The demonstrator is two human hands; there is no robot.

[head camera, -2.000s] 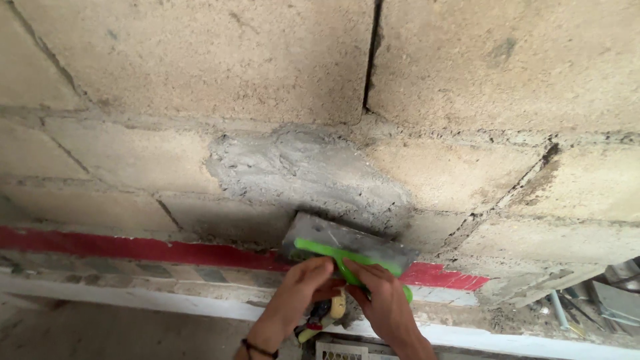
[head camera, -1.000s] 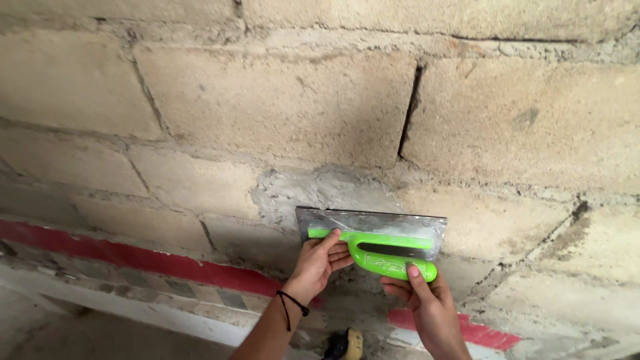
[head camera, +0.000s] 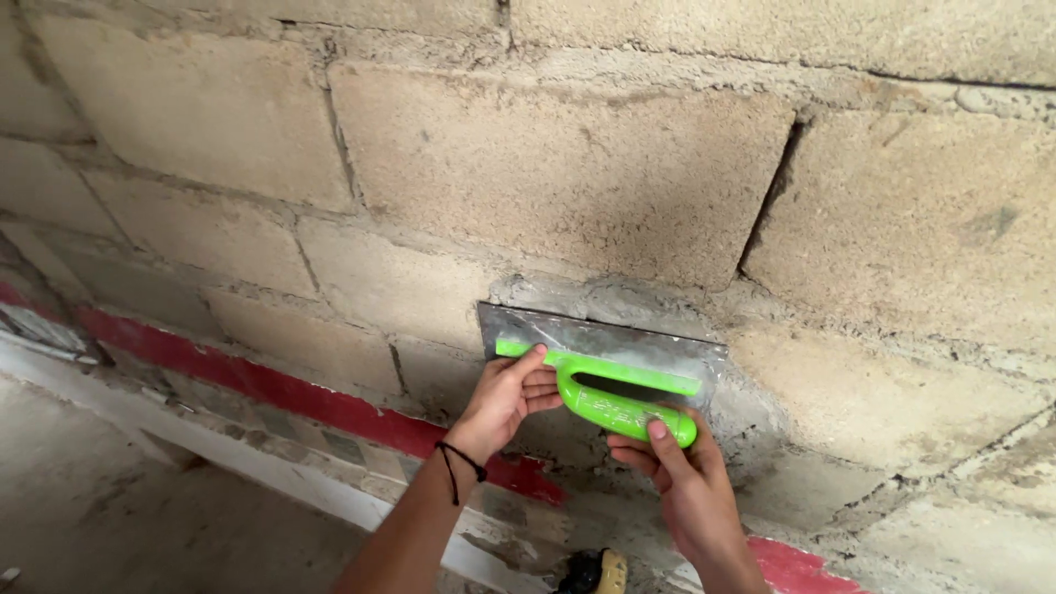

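Observation:
A steel plastering trowel with a green plastic handle (head camera: 610,406) lies with its blade against a patch of wet grey mortar (head camera: 635,301) on the concrete block wall (head camera: 561,165). My left hand (head camera: 503,396), with a dark cord bracelet on its wrist, grips the left end of the green mount and blade. My right hand (head camera: 681,470) holds the rounded free end of the handle, thumb on top. The blade hides part of the mortar, which shows above it and to its right.
A red painted band (head camera: 272,379) runs low along the wall, above a white ledge (head camera: 198,445). A yellow and black object (head camera: 609,571), not clear in kind, sits below my hands. Concrete floor (head camera: 107,487) lies at lower left.
Two seconds ago the trowel was lower on the mortar patch; it has moved up over it, and its handle now shows more fully. My right hand has shifted to the handle's end. The view has shifted.

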